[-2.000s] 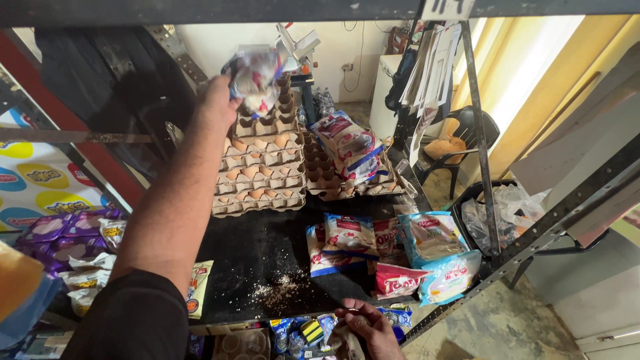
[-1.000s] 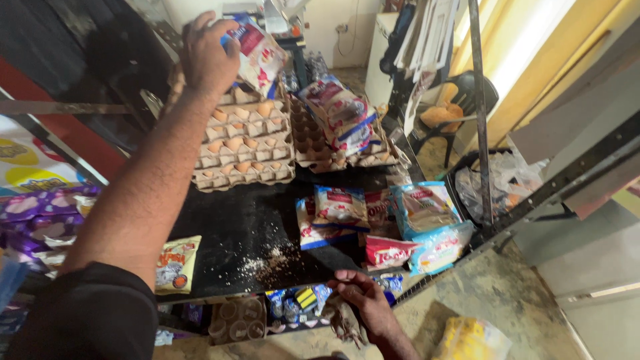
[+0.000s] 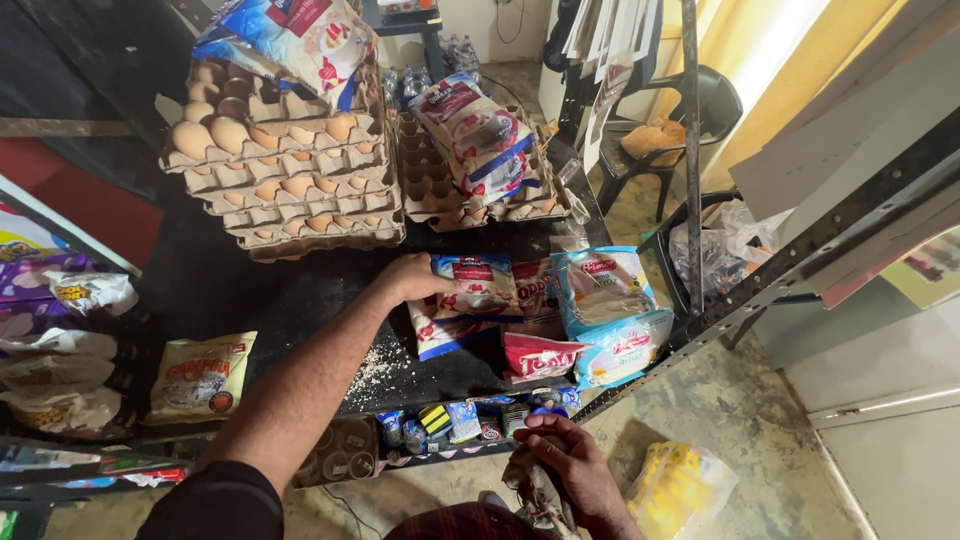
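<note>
My left hand [image 3: 417,282] grips the left edge of a Quaker oats bag [image 3: 476,289], which lies on another Quaker bag [image 3: 442,334] on the black shelf. Beside them are red Toddy packets [image 3: 541,356] and blue Primor rice-cream bags [image 3: 606,289]. My right hand [image 3: 566,457], low at the front, holds a crumpled grey cloth [image 3: 534,480]. One Quaker bag [image 3: 300,45] rests on the stacked egg cartons [image 3: 300,187]; more Quaker bags [image 3: 476,135] lie on the carton to the right [image 3: 424,169].
Spilled white flakes [image 3: 381,371] lie on the black shelf [image 3: 300,300]. A cream-coloured packet [image 3: 201,379] is at the left. Below the front edge are small packets [image 3: 463,421] and a box of jars [image 3: 341,450]. A perforated metal post [image 3: 787,255] slants along the right.
My left hand has come down from above the egg cartons to the Quaker bags on the shelf. The bag it held now rests on the cartons. My right hand still holds the cloth.
</note>
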